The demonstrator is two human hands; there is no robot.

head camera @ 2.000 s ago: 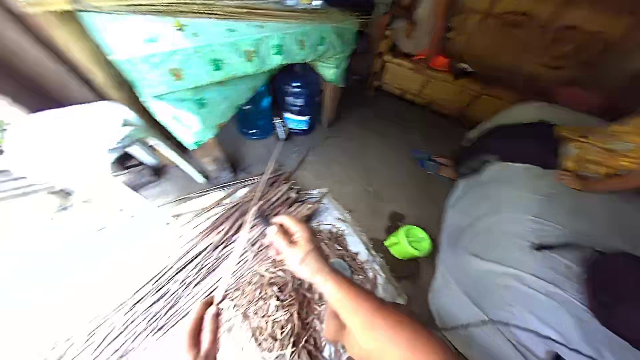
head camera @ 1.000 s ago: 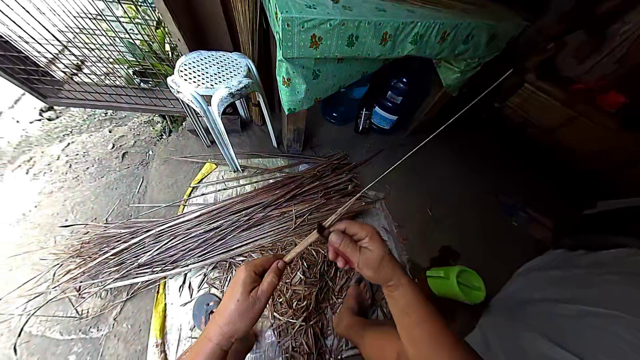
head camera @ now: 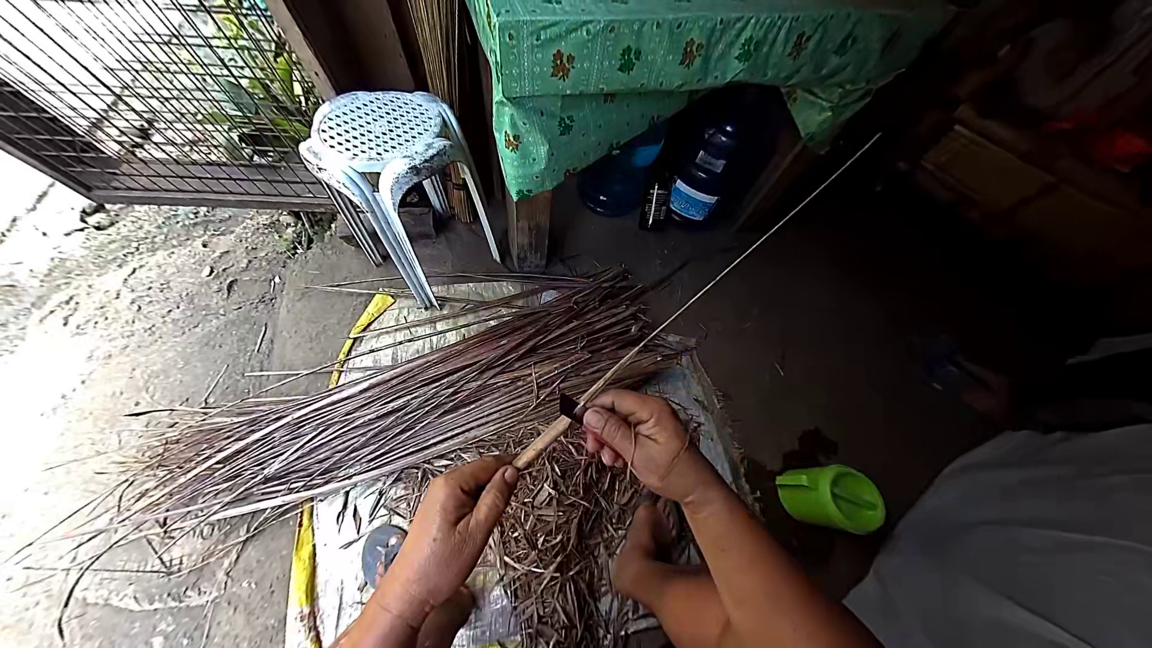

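My left hand [head camera: 463,517] holds the thick end of a long, thin palm-leaf midrib or similar stick [head camera: 693,300], which slants up to the right. Beyond it, my right hand [head camera: 637,439] grips a small dark blade [head camera: 571,408] whose edge lies against the stick. Past the blade the stick is pale and tapers to a fine tip. Beneath and beyond my hands, a pile of long dry brown strips or sticks [head camera: 432,405] lies across a whitish sack mat [head camera: 337,549]. Brown shavings [head camera: 558,549] are heaped below my hands.
White plastic stools [head camera: 382,130] are stacked at the upper left, by a wire-mesh gate [head camera: 162,108]. A table with a green flowered cloth [head camera: 594,54] stands ahead, blue water jugs [head camera: 706,171] under it. A green plastic pitcher [head camera: 830,498] lies at right; grey cloth [head camera: 1017,540] spreads nearby.
The view has swung since the oldest frame. My left hand stays at the stick's thick end, and my right hand with the blade remains just beyond it, much as one second ago.
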